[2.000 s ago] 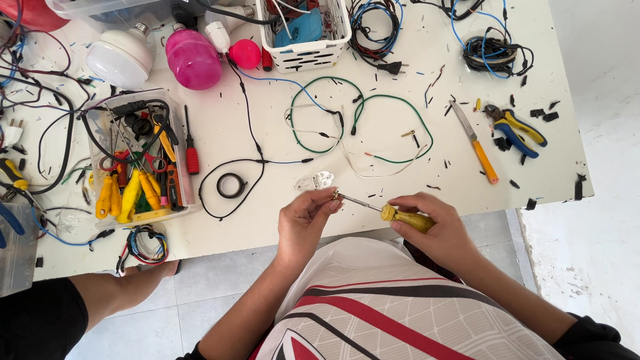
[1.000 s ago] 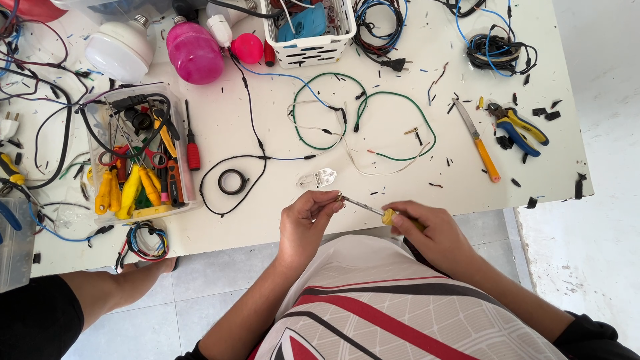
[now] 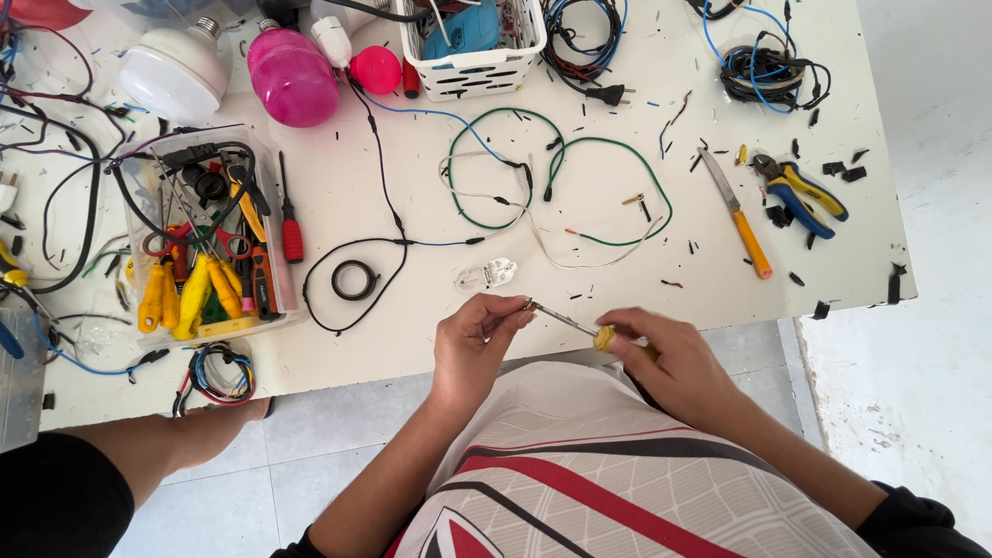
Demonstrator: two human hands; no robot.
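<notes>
Between thumb and fingers, my left hand (image 3: 474,349) pinches a small brass-coloured metal part (image 3: 529,304). My right hand (image 3: 674,360) holds a screwdriver (image 3: 603,338) by its yellow handle, and the tip of its shaft meets the small part. Just beyond my left hand lies an open white plastic plug housing (image 3: 487,273). Past it are green wire (image 3: 659,186) and white wire joined with black tape. A brass pin (image 3: 633,199) lies inside the green loop. A roll of black tape (image 3: 355,280) sits inside a dark wire loop at left.
A clear tool box (image 3: 291,310) with screwdrivers and scissors stands left. Bulbs (image 3: 294,77) and a white basket (image 3: 473,74) are at the back. A yellow-handled knife (image 3: 748,236) and pliers (image 3: 802,198) lie right, among black scraps. A person's leg (image 3: 178,449) is at lower left.
The fingers of my right hand have shifted on the screwdriver's handle. My left hand keeps its pinch on the small part in much the same place.
</notes>
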